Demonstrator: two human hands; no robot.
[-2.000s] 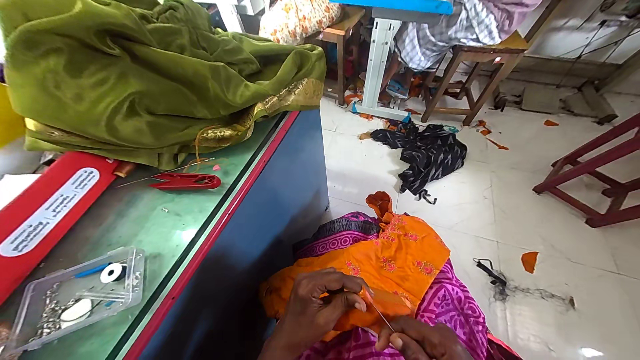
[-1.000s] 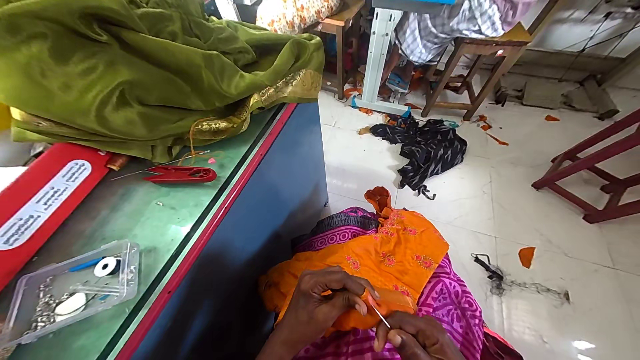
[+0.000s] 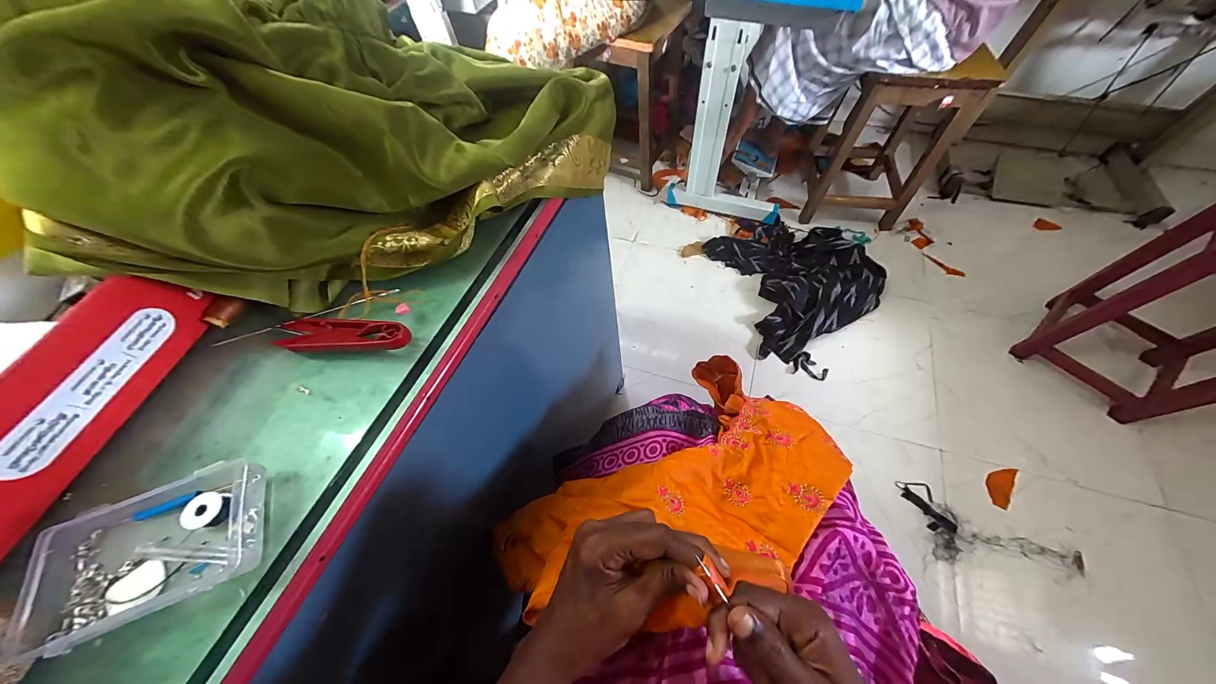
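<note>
An orange cloth with pink embroidery [image 3: 736,465] lies over my lap, on purple patterned cloth [image 3: 855,579]. My left hand [image 3: 622,575] pinches the orange cloth at a small pinkish spot, fingers bent over it. Close on its right, my right hand [image 3: 779,627] holds a thin needle [image 3: 712,578] between thumb and fingers; the needle slants up and left to the fingertips of my left hand. Whether its tip is in the cloth I cannot tell.
On the glass-topped table lie green cloth [image 3: 313,142], red thread snips [image 3: 347,334], a red box [image 3: 95,380] and a clear plastic box [image 3: 228,570] of metal fasteners. Black cloth [image 3: 817,285] and scraps lie on the floor. A red stool [image 3: 1130,323] stands right; people sit beyond.
Both hands stay close together over the orange cloth. The needle, earlier lying slanted between them, still slants there, with small shifts of the fingers.
</note>
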